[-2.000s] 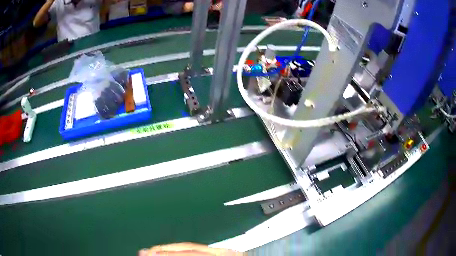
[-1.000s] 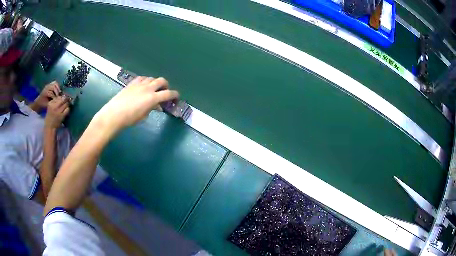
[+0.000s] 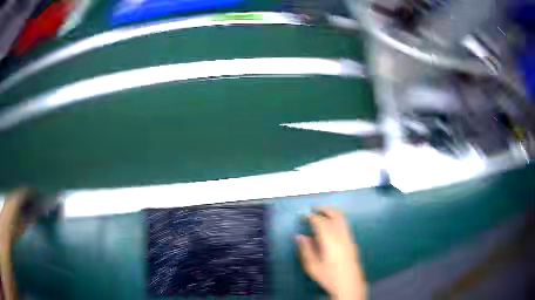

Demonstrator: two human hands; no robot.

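Observation:
The whole picture is blurred by motion. A flat black square parts mat (image 3: 208,252) with glittering specks lies at the bottom centre. My left hand (image 3: 14,225) is cut off by the left edge, its fingers on the left part of a dark grey fixture strip (image 3: 48,205) at the pale rail. My right hand (image 3: 331,252) is right of the mat over the green bench, fingers bent and pointing up the picture. A small dark spot shows by its fingertips, but I cannot tell whether it holds a component.
A white rail (image 3: 193,190) runs behind the mat. Beyond it are the dark green surface (image 3: 176,132) and another curved white strip (image 3: 193,71). The machine (image 3: 446,117) stands at the right. A blue bin (image 3: 170,8) and a red bin (image 3: 44,26) show at the top.
The view has swung from the far left back towards the machine. The left hand and the strip are nearer the mat. My right hand, barely visible before, now shows well into the picture.

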